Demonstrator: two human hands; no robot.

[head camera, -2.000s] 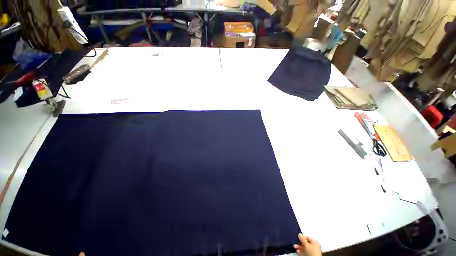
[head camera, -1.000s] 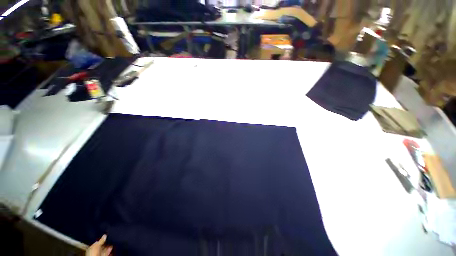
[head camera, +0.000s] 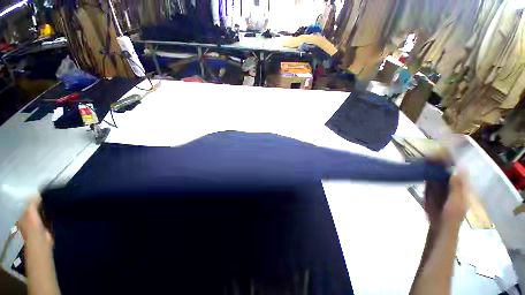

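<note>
A large navy-black fabric sheet (head camera: 201, 242) covers the left and near part of the white table. Both hands hold the near edge of a top layer up in the air, stretched wide. My left hand (head camera: 39, 224) is shut on its left corner at the left of the view. My right hand (head camera: 452, 196) is blurred and grips its right end, above the right side of the table. The raised layer is blurred and bulges upward at the middle. Fabric also lies flat below it.
The white table (head camera: 190, 109) reaches to the back. A separate dark pile (head camera: 368, 122) lies at the far right, with khaki pieces (head camera: 410, 148) beside it. A brown card (head camera: 479, 212) is beyond my right hand. A small machine (head camera: 92, 121) stands at the far left.
The hands were low at the table's near edge. Now both are raised and hold a fabric layer lifted off the sheet. My right hand has come into view from out of frame.
</note>
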